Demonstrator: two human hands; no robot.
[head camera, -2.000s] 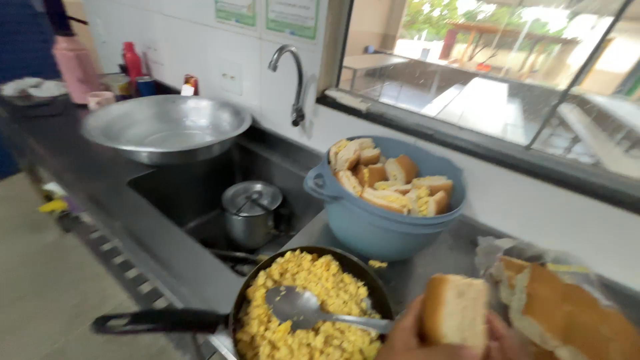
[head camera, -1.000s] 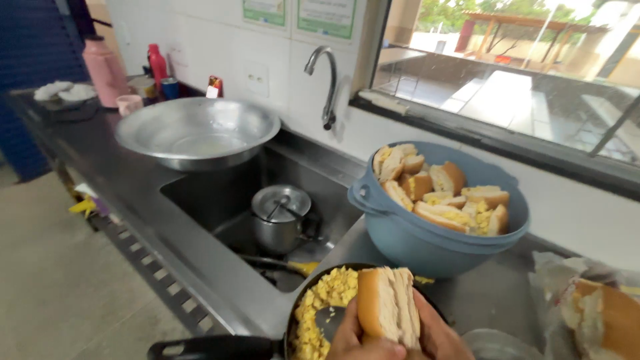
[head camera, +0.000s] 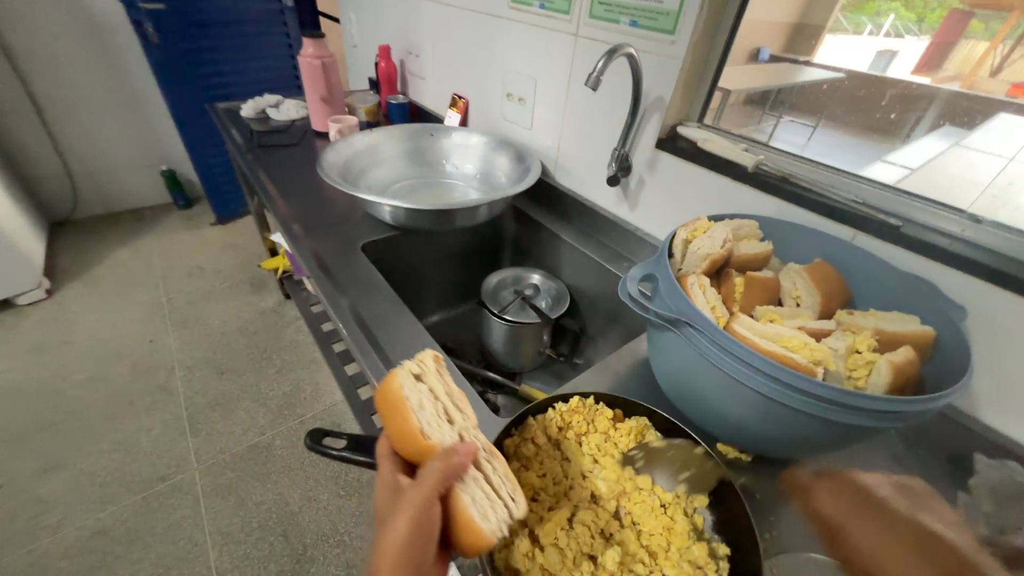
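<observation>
My left hand (head camera: 420, 500) grips a split bread roll (head camera: 448, 448), its cut side facing right, over the left rim of a black frying pan (head camera: 740, 512). Scrambled eggs (head camera: 592, 480) fill the pan, and a metal spoon (head camera: 676, 466) rests on them at the right. To the right of the pan my right hand (head camera: 888, 512) is blurred by motion; whether it holds anything cannot be told. Behind it stands a blue plastic tub (head camera: 768, 416) heaped with egg-filled roll pieces (head camera: 800, 320).
A sink (head camera: 448, 280) holds a lidded metal pot (head camera: 520, 336). A wide aluminium basin (head camera: 432, 172) overhangs its far end, under the wall-mounted faucet (head camera: 628, 104). Farther along the counter stand a pink thermos (head camera: 320, 84), a mug (head camera: 343, 126) and a red bottle (head camera: 386, 76). The pan's handle (head camera: 344, 446) points left.
Both hands were at the roll one second ago; now only my left hand holds it, left of the eggs, and my right hand has moved away to the right. The view has shifted.
</observation>
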